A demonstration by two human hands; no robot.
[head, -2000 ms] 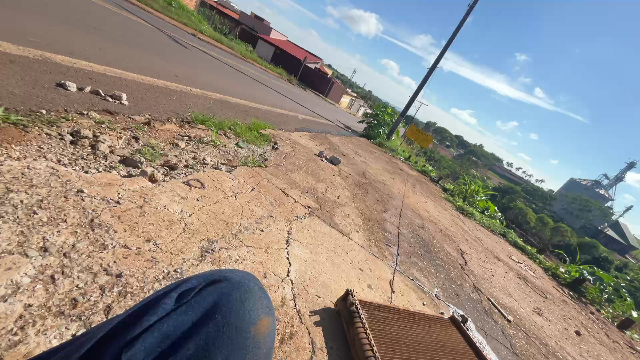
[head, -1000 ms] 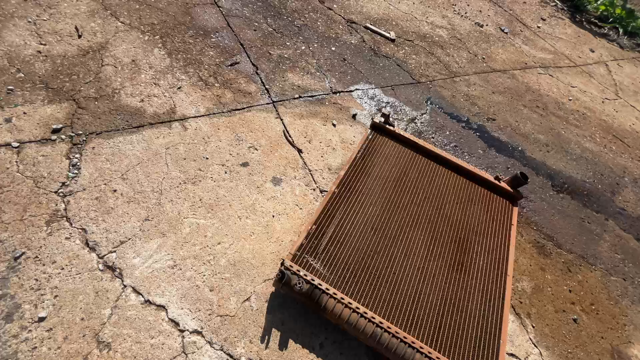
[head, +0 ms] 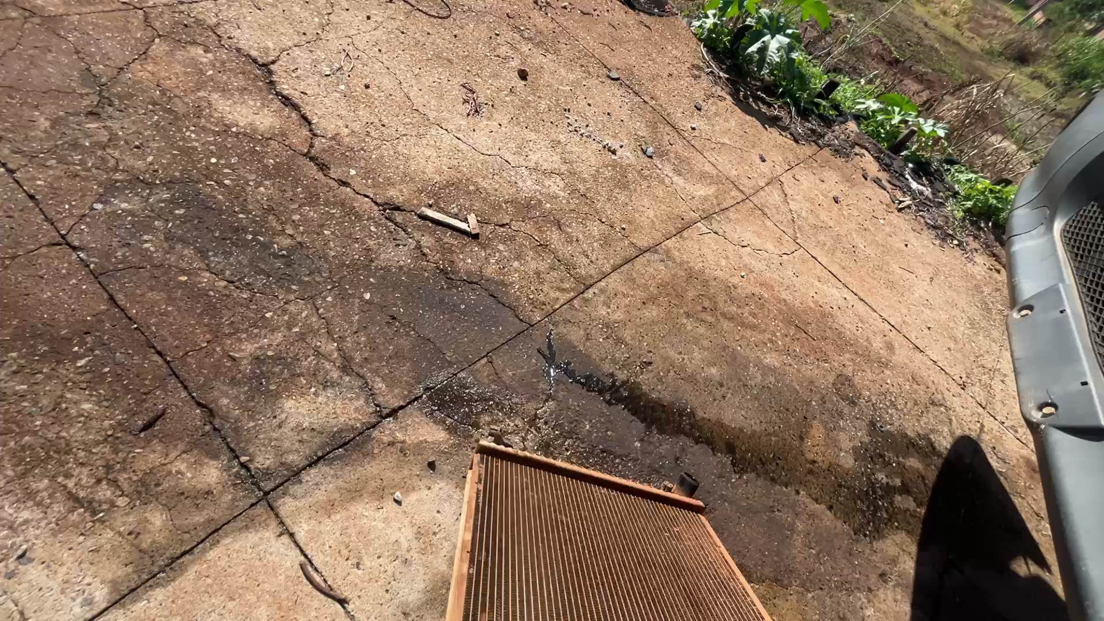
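Neither my left hand nor my right hand shows in the head view. A vehicle radiator [head: 595,548], coated in reddish-brown dust, lies at the bottom centre on cracked concrete. Its finned core faces up, and a dark pipe stub [head: 686,485] sticks out near its far right corner. The near end of the radiator is cut off by the bottom edge of the view. Wet, dark streaks run over the concrete just beyond it.
A grey plastic vehicle bumper [head: 1048,345] with a mesh grille stands along the right edge. Green plants [head: 776,52] border the concrete at the upper right. A small piece of wood [head: 448,222] lies beyond the radiator. A dark shadow falls at the lower right.
The view has swung down from the road and sky to the ground and then toward the right. The bumper has come into view; the knee in jeans seen earlier is out of view.
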